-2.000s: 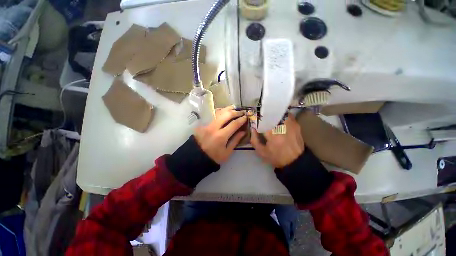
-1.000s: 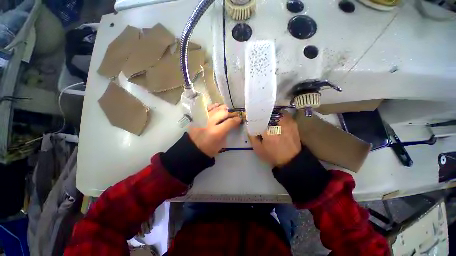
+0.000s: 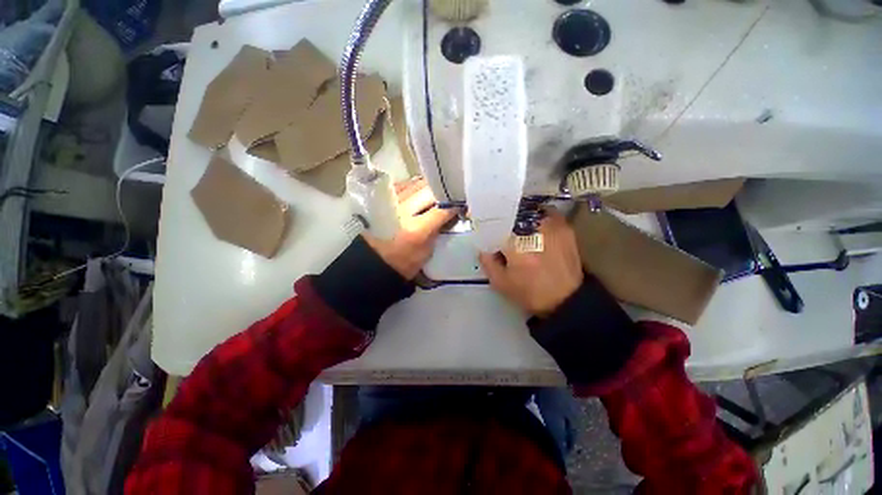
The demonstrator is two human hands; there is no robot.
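Observation:
The white sewing machine [image 3: 677, 87] stands across the table. My left hand [image 3: 411, 237] lies at the needle area, its fingertips lit by the lamp [image 3: 369, 198] and partly under the machine head. My right hand [image 3: 537, 271] lies just right of the needle plate [image 3: 455, 256], its fingers partly hidden behind the white upright strip [image 3: 493, 145] and the small ribbed knob. Whether either hand holds a piece is hidden. A brown panel [image 3: 643, 266] lies right of my right hand, under the machine arm. Several loose brown panels [image 3: 240, 206] lie at the left.
A flat black rectangle [image 3: 711, 240] and a narrow black-handled tool [image 3: 777, 276] lie under the machine arm. A ribbed dial [image 3: 592, 178] with a dark lever sits above my right hand. Grey-brown cloth [image 3: 106, 358] hangs left of the table. A cluttered board [image 3: 822, 450] is at lower right.
My left hand has moved slightly left and away from my right hand, with more of the bare plate showing between them. The brown bit seen earlier between my fingers no longer shows. The view has shifted slightly.

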